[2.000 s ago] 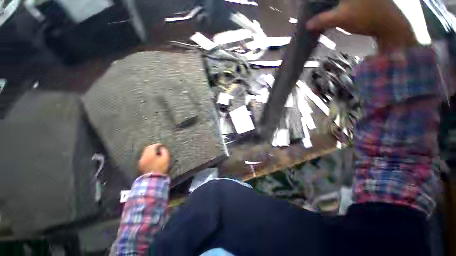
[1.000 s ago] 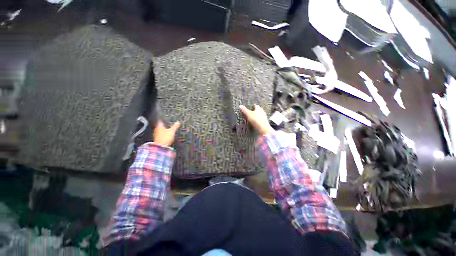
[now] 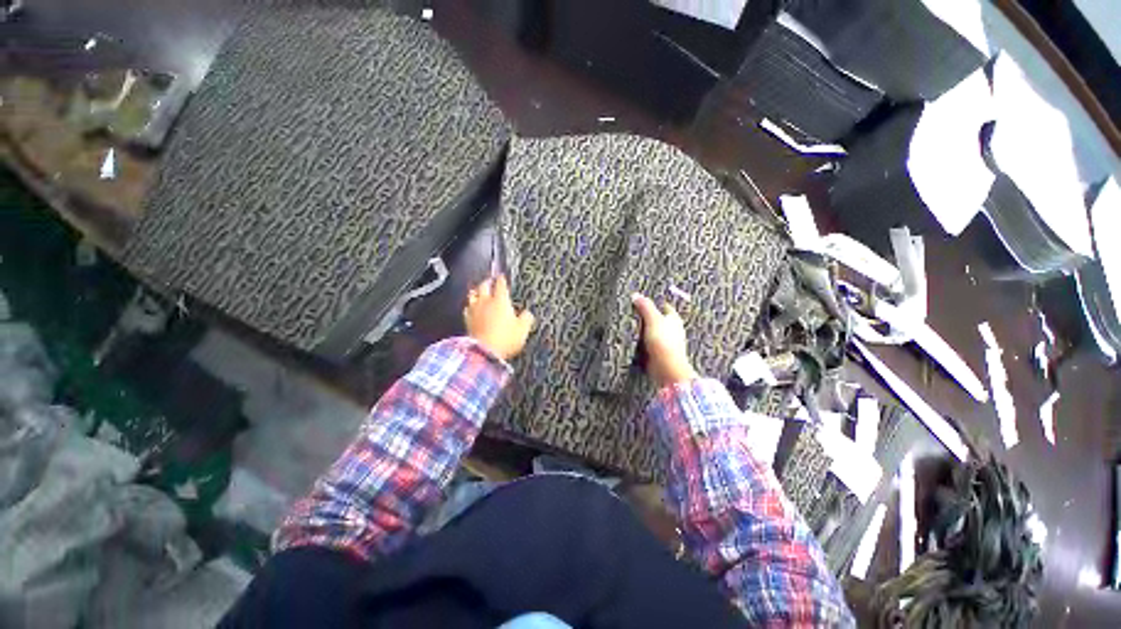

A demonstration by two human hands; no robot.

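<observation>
A wide stack of squiggle-patterned fabric panels [image 3: 725, 264] lies before me. A narrow stack of the same cloth [image 3: 623, 295] lies lengthwise on top of it. My left hand [image 3: 495, 320] is at the wide stack's left edge, thumb spread over the cloth and fingers apart. My right hand [image 3: 661, 342] rests at the narrow stack's right edge, thumb and finger apart; its lower fingers are hidden. A second panel stack [image 3: 332, 160] lies to the left, with a dark gap between the two stacks.
Tangled fabric strips [image 3: 805, 320] and white paper scraps [image 3: 940, 350] lie right of the panels. A bushy strip pile [image 3: 983, 541] is at lower right. Tall dark blocks with white paper tops [image 3: 965, 160] stand at the far side. Pale lumpy material [image 3: 74, 492] lies on the floor at left.
The right hand came down from the upper right, where it held a dark narrow piece; it is now beside the narrow stack. The left hand moved to the panel edge. The view has turned.
</observation>
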